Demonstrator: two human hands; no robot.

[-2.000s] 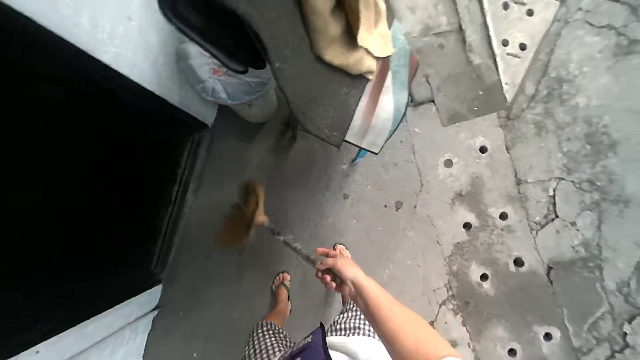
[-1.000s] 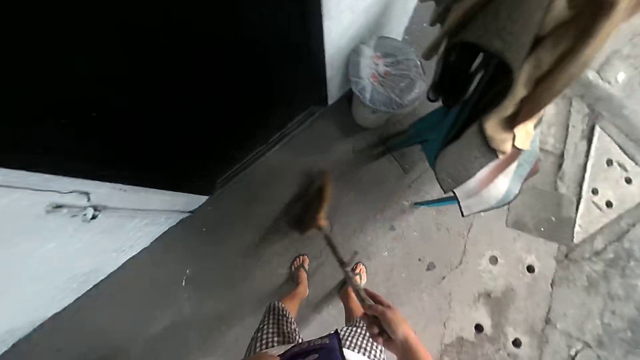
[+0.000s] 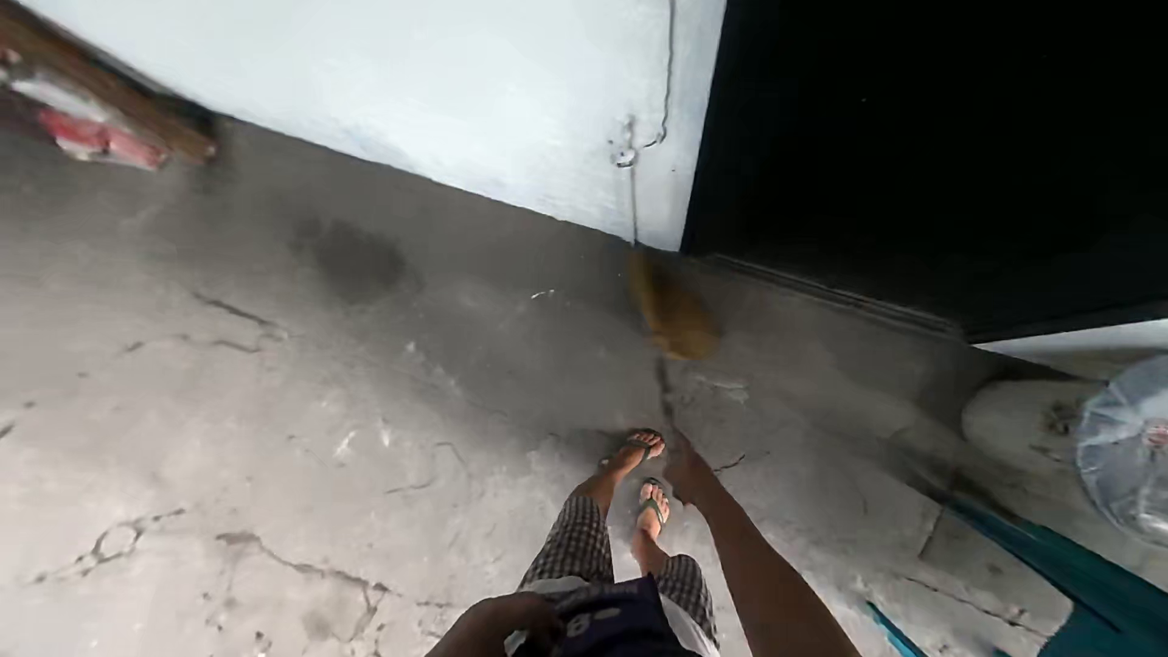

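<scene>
My right hand is closed around the handle of a broom, just past my sandalled feet. The broom's tan head is blurred and lies by the foot of the white wall, near the corner of the dark doorway. My left hand is at the bottom edge, in front of my dark shirt; its fingers are dark and unclear, and I cannot tell whether it holds anything.
The white wall meets the cracked concrete floor. A wooden piece and a red item lie at upper left. On the right are a dark doorway, a bin with a clear plastic bag and a teal object.
The view has swung left along the wall. The broom head now lies near the doorway corner, with my right hand still on the handle. My left hand has come into plain view.
</scene>
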